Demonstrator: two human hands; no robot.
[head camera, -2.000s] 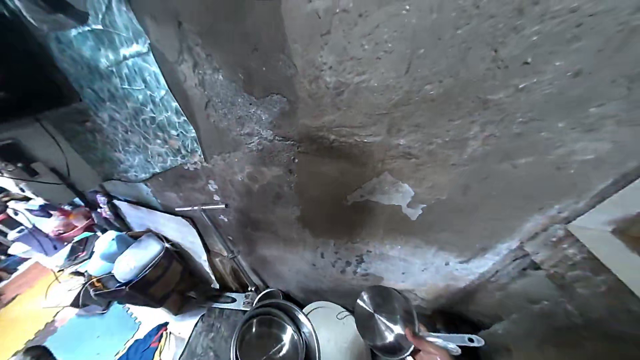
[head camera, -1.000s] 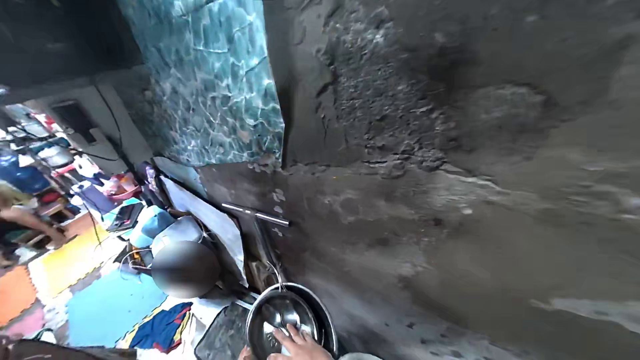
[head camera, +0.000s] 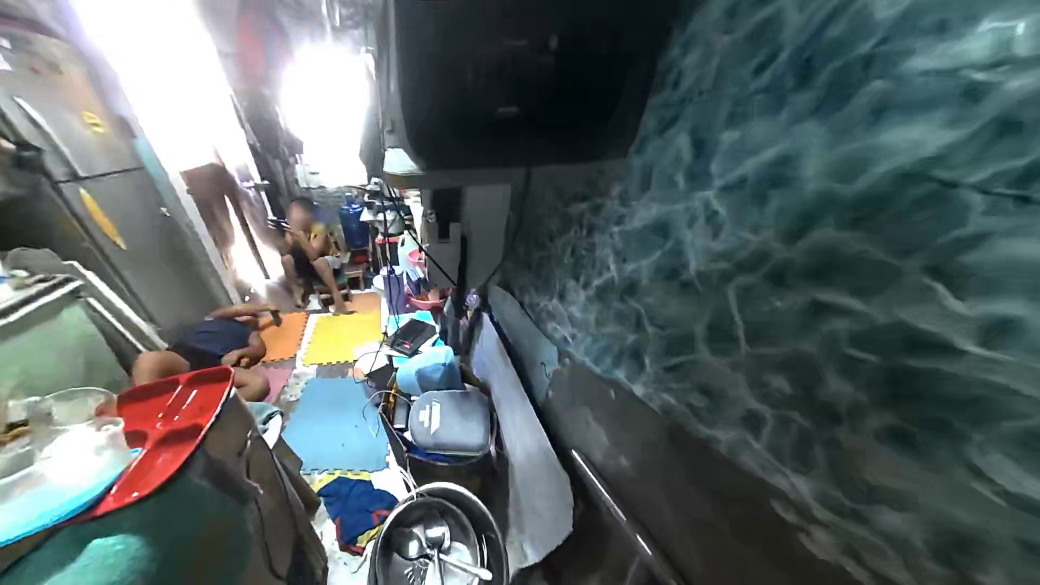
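Observation:
Neither of my hands shows in the head view now. At the bottom edge, a large round metal pan (head camera: 493, 532) holds a smaller metal pot (head camera: 398, 520). Metal spoons (head camera: 436, 532) and other utensils lie inside the pot. To the left, a red compartment tray (head camera: 175, 422) rests on a large green container (head camera: 187, 520), with clear plastic containers (head camera: 77, 439) and a blue lid (head camera: 73, 500) beside it. A dark blue cloth with red trim (head camera: 355, 508) lies on the floor left of the pan.
Blue (head camera: 337, 426) and yellow (head camera: 345, 337) foam mats cover part of the floor. One person (head camera: 215, 341) is down on the floor; another (head camera: 309, 244) sits farther back. A grey case (head camera: 449, 422) tops a bin. A metal rod (head camera: 621, 516) leans by the right wall.
The view has swung far left from the wall to the room. A hand was on a pan's handle, then a hand was inside the nested pans; now no hand of mine shows.

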